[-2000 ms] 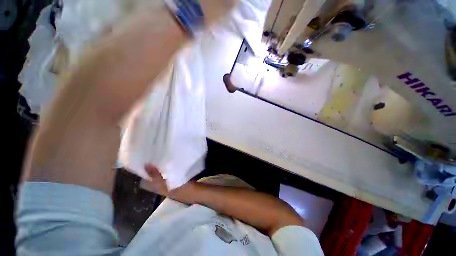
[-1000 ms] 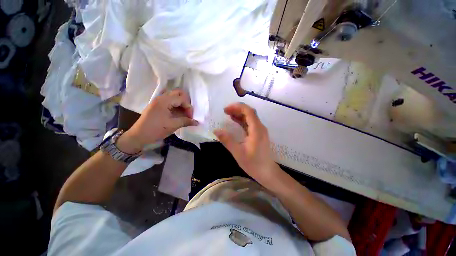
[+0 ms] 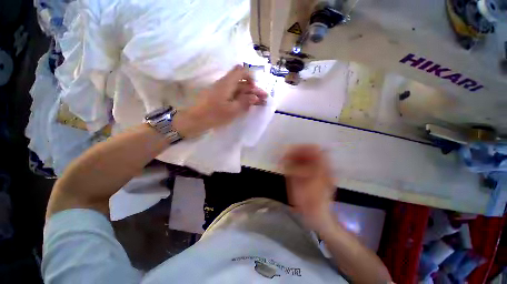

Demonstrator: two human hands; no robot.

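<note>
The white garment piece (image 3: 183, 147) lies bunched on the left of the machine table, its lower edge hanging at the table's front. My left hand (image 3: 236, 97), with a metal watch at the wrist, holds the cloth with its fingertips just left of and below the presser foot (image 3: 286, 72). The fingers are partly washed out by the lamp. The cloth reaches the needle area, but whether it lies under the foot cannot be told. My right hand (image 3: 306, 169) is blurred, over the table's front edge, apart from the cloth. Its fingers are unclear.
The cream sewing machine (image 3: 445, 72) with HIKARI lettering fills the upper right. A pale blue cloth scrap (image 3: 483, 158) is at its right end. A red crate (image 3: 406, 236) with scraps is under the table at right. Heaped white cloth (image 3: 72, 105) covers the far left.
My left hand has moved up and right to the needle area, bringing cloth along. My right hand has moved right and down, away from the cloth. Earlier, the left forearm crossed the upper left view.
</note>
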